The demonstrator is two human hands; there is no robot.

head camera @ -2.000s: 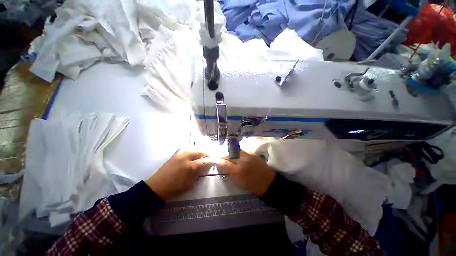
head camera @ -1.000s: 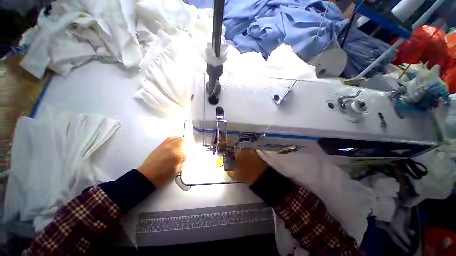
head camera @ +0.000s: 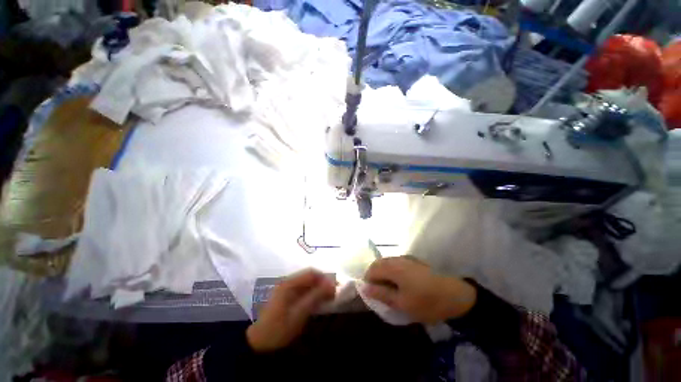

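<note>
My left hand [head camera: 293,307] is in front of the table's front edge, fingers bent and blurred, close to a small piece of white cloth [head camera: 349,295]. Whether it grips the cloth is unclear. My right hand [head camera: 418,289] pinches white cloth just right of it, with a small greenish item [head camera: 371,252] at its fingertips. Both hands are nearer to me than the presser foot and needle area [head camera: 365,205] of the white sewing machine [head camera: 478,153]. A fanned strip stack [head camera: 142,224] lies left of the needle.
A rumpled white cloth heap [head camera: 216,67] lies behind the bed. Wide white cloth [head camera: 478,239] lies under and right of the machine arm. Blue cloth [head camera: 425,45] and red bags [head camera: 623,67] are behind. Brown plastic wrap [head camera: 63,175] is at left. Dark scissor-like loops [head camera: 618,224] are at right.
Both hands have moved from beside the needle towards me, to the table's front edge. White cloth and a greenish item now show at the right hand. The camera view has shifted.
</note>
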